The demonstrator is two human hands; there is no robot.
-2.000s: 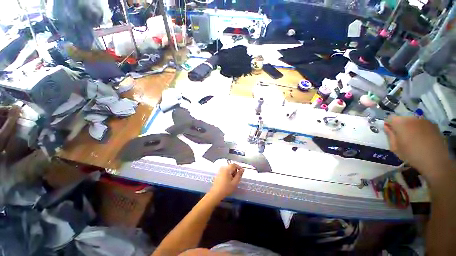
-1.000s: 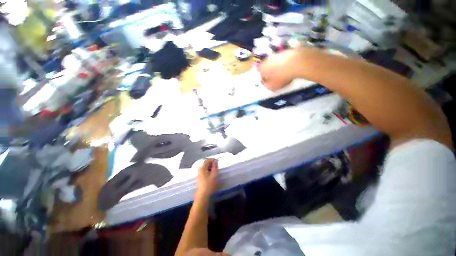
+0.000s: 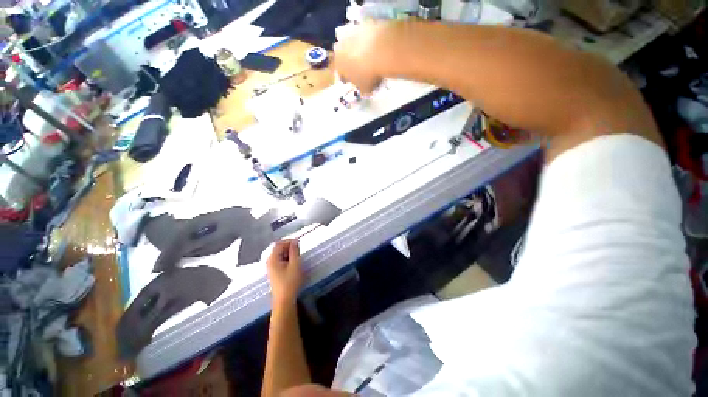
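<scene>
Three dark grey curved panels lie on the white machine table: one at the lower left (image 3: 186, 288), one above it (image 3: 221, 233), and one by the needle area (image 3: 260, 242). Each has a small dark label. My left hand (image 3: 286, 262) is at the table's front edge, just below the third panel, its fingers bent together; whether they pinch anything is unclear. My right hand (image 3: 361, 60) is beyond the machine arm, blurred, its fingertips and any held thing unclear. The presser foot (image 3: 297, 194) stands just above the third panel.
A ruler strip (image 3: 353, 225) runs along the front edge. Orange-handled snips (image 3: 501, 133) lie at the right. Behind are a black fabric heap (image 3: 194, 84), a dark flat rectangle (image 3: 261, 62) and a round roll (image 3: 316, 56). Grey offcuts (image 3: 54, 298) lie at the left.
The view has turned right, tilting the table. My right arm has reached across the machine arm towards the back. My left hand stays near the third panel; the panels look unmoved on the table.
</scene>
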